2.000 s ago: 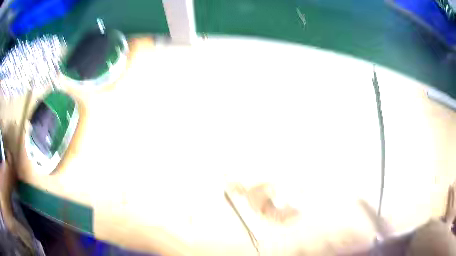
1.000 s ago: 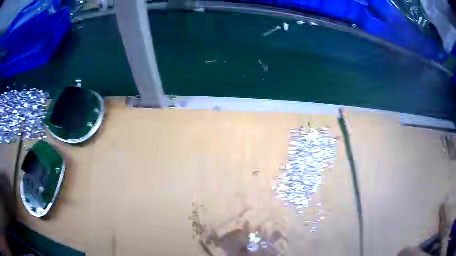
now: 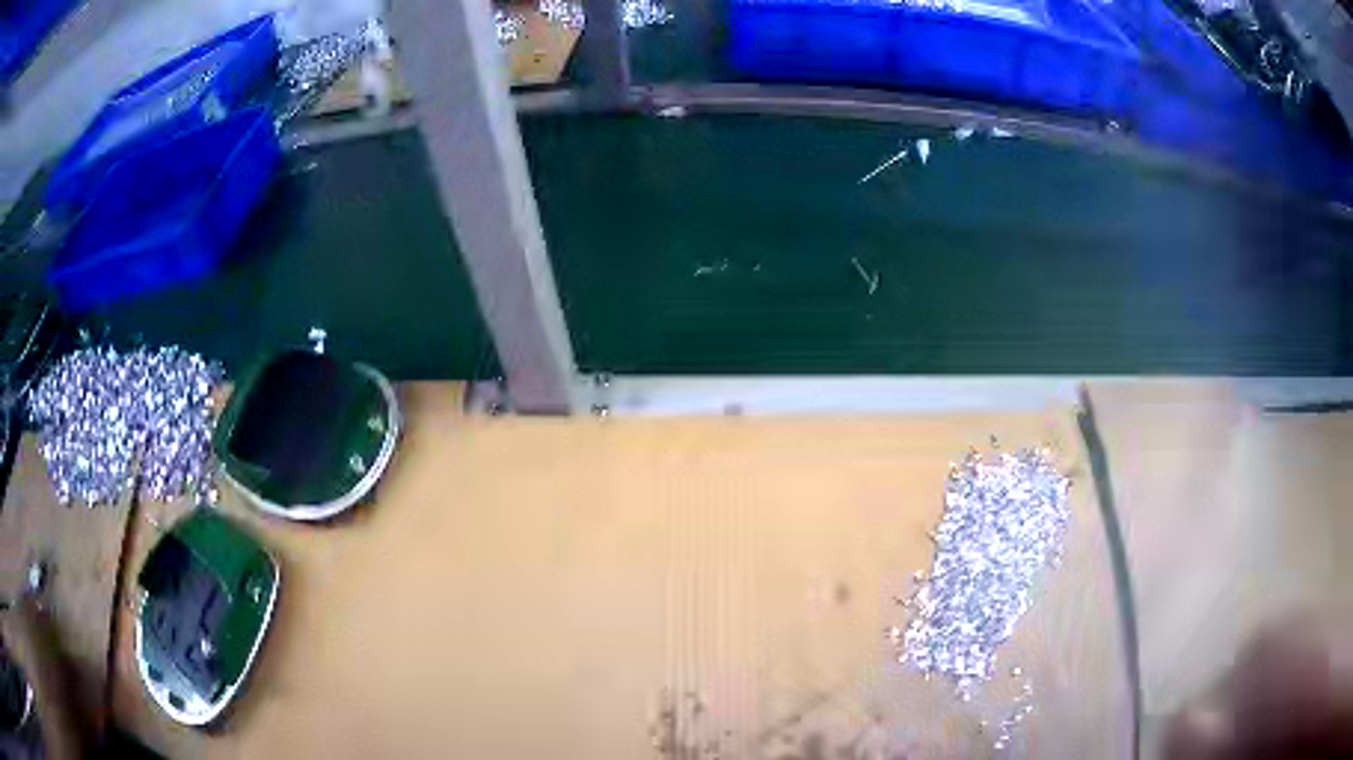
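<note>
Two glossy dark green housings with pale rims lie open side up at the left of the cardboard-covered bench. The upper housing [image 3: 309, 434] is rounder; the lower housing [image 3: 205, 616] is seen narrower. A loose pile of small silvery-white fittings [image 3: 991, 564] lies right of centre, and another pile of fittings [image 3: 126, 420] lies left of the upper housing. A strongly blurred hand [image 3: 1261, 705] is cut off by the bottom right edge; its fingers and anything held cannot be made out, nor surely whose it is. My left hand is not identifiable in view.
A metal post [image 3: 497, 223] slants down to the bench's far rail [image 3: 831, 397]. Beyond lies a dark green surface [image 3: 712, 193] with blue crates [image 3: 171, 208] at left and along the far side. A blurred brown limb, apparently another person's, is at the bottom left. Dark stains mark the bottom centre.
The view has tilted up and shifted left, so the bench things sit lower and further right. The stained patch is mostly out of frame. The housings and piles appear unmoved on the bench.
</note>
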